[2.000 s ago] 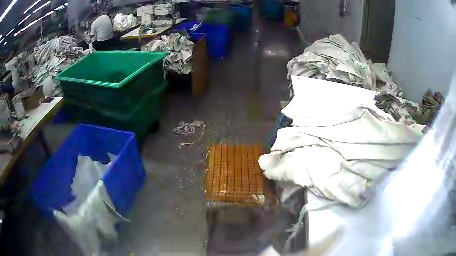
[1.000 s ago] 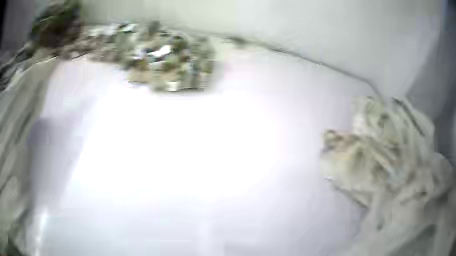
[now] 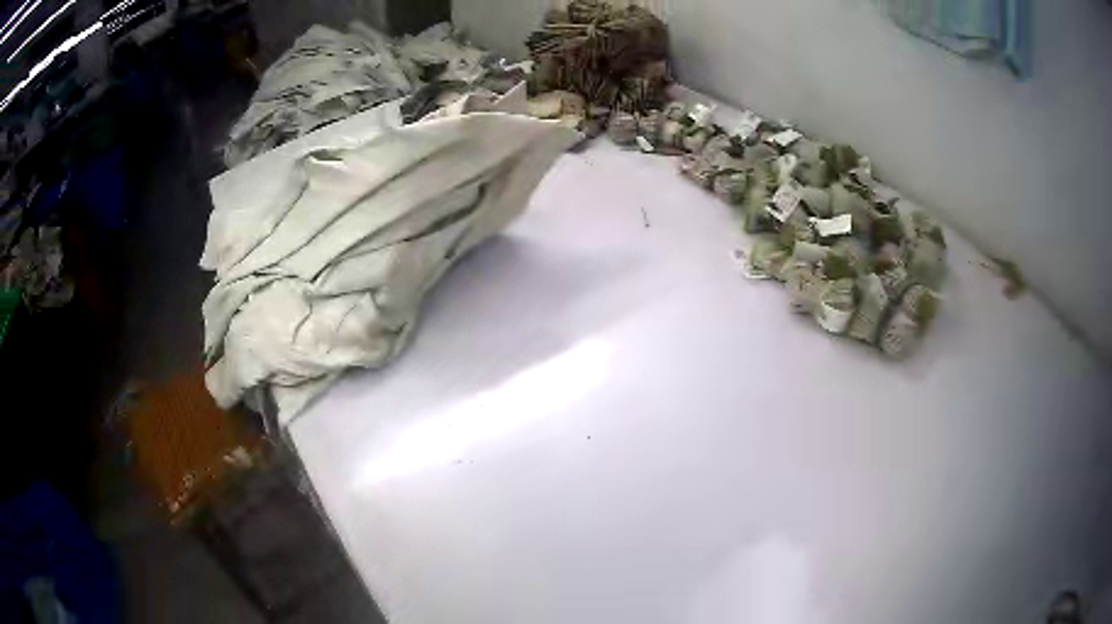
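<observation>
Neither of my hands is in view. A garment pile (image 3: pixel 354 256) of off-white cloth lies in folds on the left end of the white table (image 3: pixel 585 451), partly hanging over its left edge. More pale cloth (image 3: pixel 323 85) is heaped behind it. A row of tied bundles (image 3: pixel 841 232), grey-green rolls with white tags, runs along the wall side of the table. A small dark thing, too unclear to name, shows at the bottom right edge.
A dark brown bundle (image 3: pixel 598 49) stands at the row's far left end. An orange-brown stool (image 3: pixel 189 439) is on the floor left of the table. A blue bin (image 3: pixel 55 555) is at the lower left. Light blue cloth (image 3: pixel 976 27) hangs on the wall.
The view has swung from the aisle and pile across the table and back to the left. The cloth heap seen at the right one second ago is out of view.
</observation>
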